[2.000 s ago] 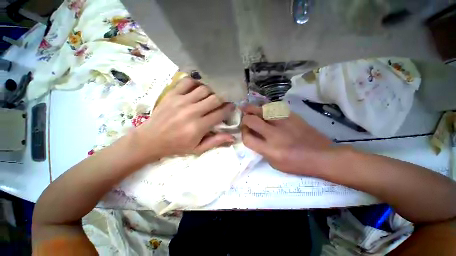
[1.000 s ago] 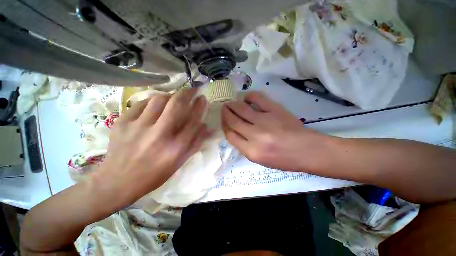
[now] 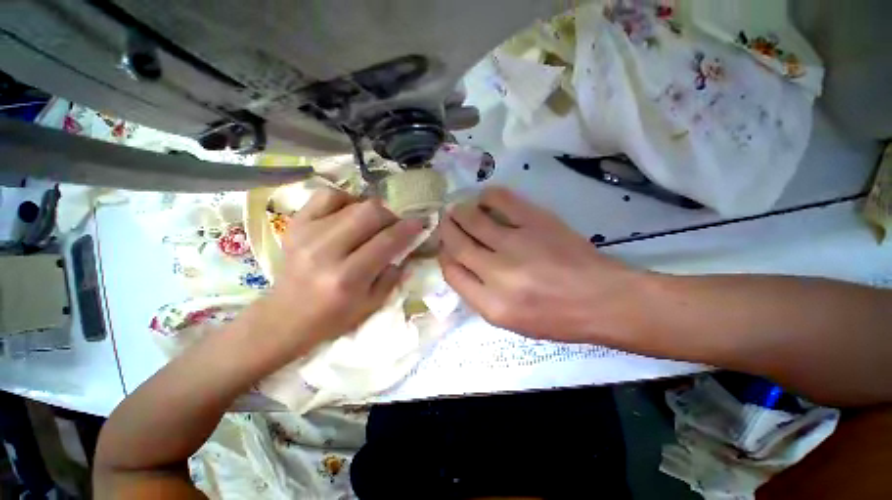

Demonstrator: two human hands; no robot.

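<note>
The cream garment cloth (image 3: 357, 356) with small printed flowers lies bunched on the white table under and left of my hands. My left hand (image 3: 342, 249) presses and pinches the cloth just below the sewing machine head (image 3: 245, 78). My right hand (image 3: 518, 259) has its fingertips on the cloth edge close to my left fingertips. The cream ribbed tension knob (image 3: 415, 189) hangs above my fingertips, with its dark spring assembly (image 3: 409, 137) behind it. The needle and presser foot are hidden.
Thread snips (image 3: 626, 180) lie right of the machine head. A floral piece (image 3: 714, 117) is heaped behind them. Measuring marks (image 3: 528, 352) run along the table's front edge. Floral cloth (image 3: 284, 454) hangs below at left; scraps (image 3: 734, 439) and something blue sit lower right.
The view has shifted, showing the head's underside and knob instead of its broad side. Over the last second my left hand's fingers have drawn together on the cloth; my right hand has barely moved.
</note>
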